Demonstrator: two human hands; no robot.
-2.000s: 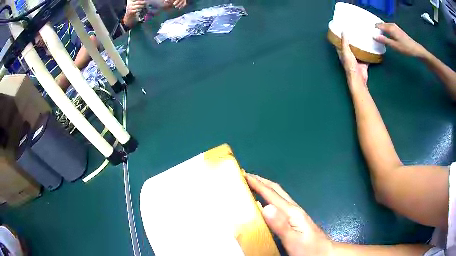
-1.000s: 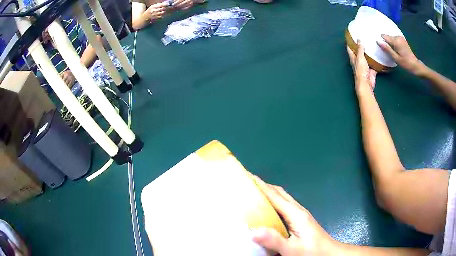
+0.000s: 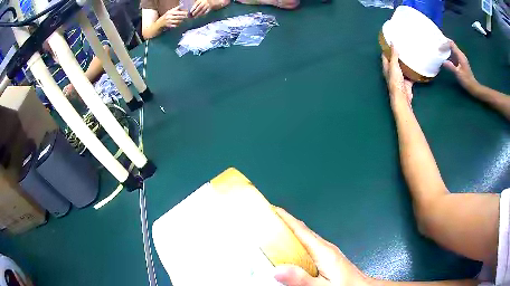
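An assembled diffuser unit (image 3: 207, 234) with a white body and a yellow-brown wood-look band (image 3: 254, 209) is close in front of me, at the bottom centre. It is tilted, with the band facing up and right, and the frame's bottom edge cuts it off. My right hand (image 3: 324, 257) holds it at the band side, with the thumb near the white body and the fingers along the outside of the band. Glare hides detail on the white part. My left hand is not in view.
Across the green table (image 3: 223, 123), a co-worker's hands hold a similar unit (image 3: 416, 42). Clear plastic bags (image 3: 226, 33) lie at the back, near another person's hands. Cream padded tubes (image 3: 84, 100), grey cylinders (image 3: 70, 170) and cardboard boxes (image 3: 17, 190) stand left.
The near unit has turned a little and shifted slightly left and down, with my thumb lower on it. The co-worker's unit has tilted, and one hand there has moved to its right edge.
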